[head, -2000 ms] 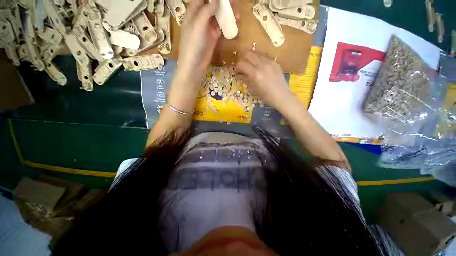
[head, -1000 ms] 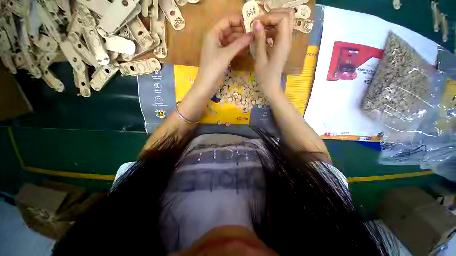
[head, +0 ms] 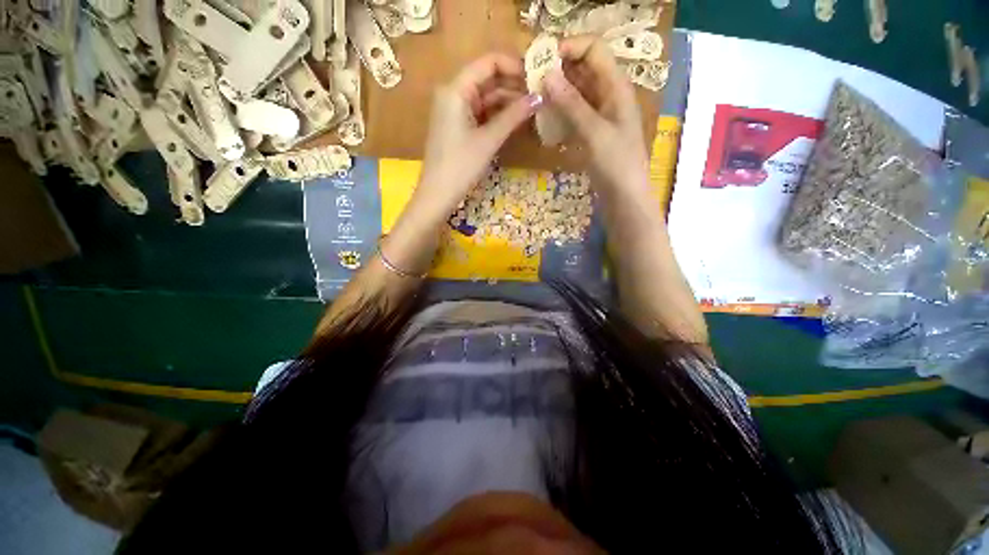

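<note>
A beige housing (head: 541, 63) is held up between both hands over the brown board (head: 423, 81), its rounded end pointing away from me. My left hand (head: 483, 108) has its fingertips at the housing's left side. My right hand (head: 594, 98) pinches it from the right, thumb on its face. Any small insert between the fingertips is too small to tell. A loose pile of small pale discs (head: 531, 206) lies on the grey-and-yellow printed sheet (head: 396, 184), between my forearms and close to my body.
A big heap of beige housings (head: 195, 98) fills the upper left. More housings (head: 634, 43) lie behind my right hand. A clear bag of small parts (head: 862, 179) rests on a white printed sheet (head: 721, 239) at right. Cardboard boxes (head: 911, 466) stand low at both sides.
My right hand has moved from the disc pile up to the housing since the oldest frame. The housing now stands upright between both hands, slightly lower and more tilted than a second ago.
</note>
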